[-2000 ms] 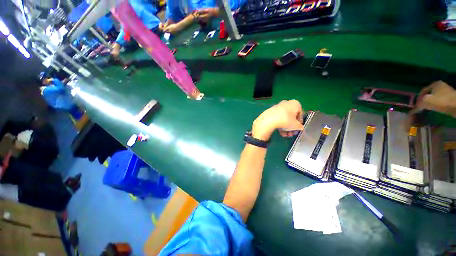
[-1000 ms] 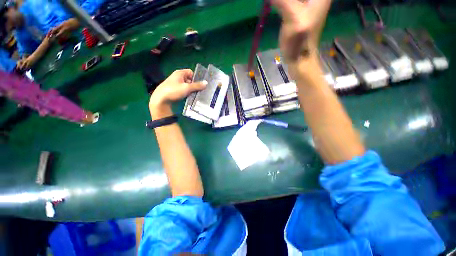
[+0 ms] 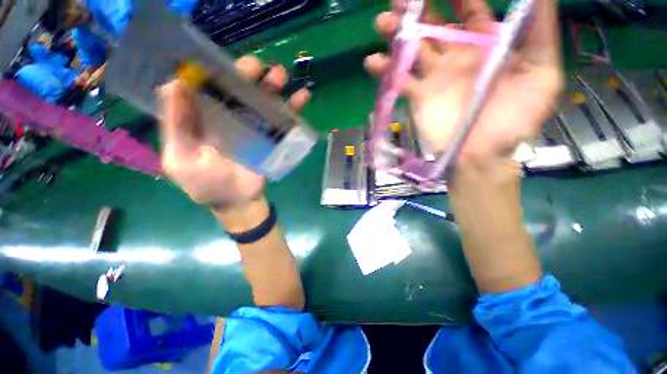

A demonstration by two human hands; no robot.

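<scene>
My left hand, with a dark band on the wrist, holds a silver-backed display module raised and tilted at the upper left. The module shows a dark flex strip with an orange-yellow tab and is blurred. My right hand holds an empty pinkish phone frame upright at the upper middle, palm seen through the opening. The two parts are apart. Stacks of silver modules lie on the green bench behind and beside my right hand, partly hidden by it.
White paper lies before the stacks, with a thin dark-blue stick beside it. A magenta bar crosses the left. A small grey block lies at the bench's left. A blue plastic stool or crate stands below. People in blue are at the upper left.
My left hand has lifted a module off the bench, up and to the left. My right hand now shows a pink frame in front of its palm. The view has shifted slightly.
</scene>
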